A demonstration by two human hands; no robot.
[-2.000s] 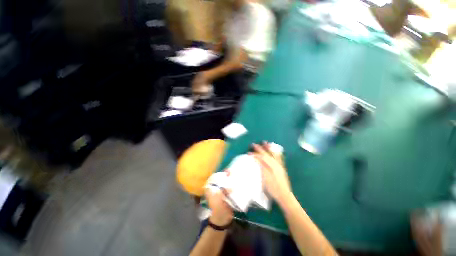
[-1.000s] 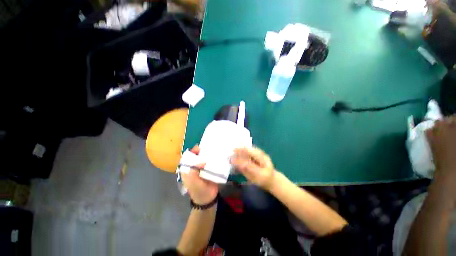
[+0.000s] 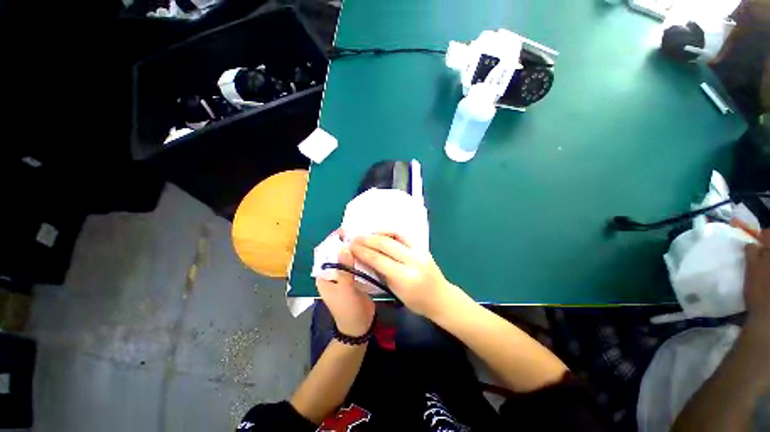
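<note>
A white security camera with a black rounded head and a white antenna rests at the table's near left corner, its head pointing away from me. My left hand is around its near left end, at the white bracket, with the black cable beside the fingers. My right hand lies on the near part of the white housing, fingers bent over it. A cloth cannot be told apart from the white housing. A white piece hangs below the table corner near my left hand.
The green table holds a second white camera, a squeeze bottle and a white pad. A yellow-orange stool and a black bin with cameras are left. At right, another person's hand holds a white camera.
The view has steadied. Since a second ago, my right hand has moved left across the housing, closer to my left hand. The neighbour's camera is turned and its cable has shifted.
</note>
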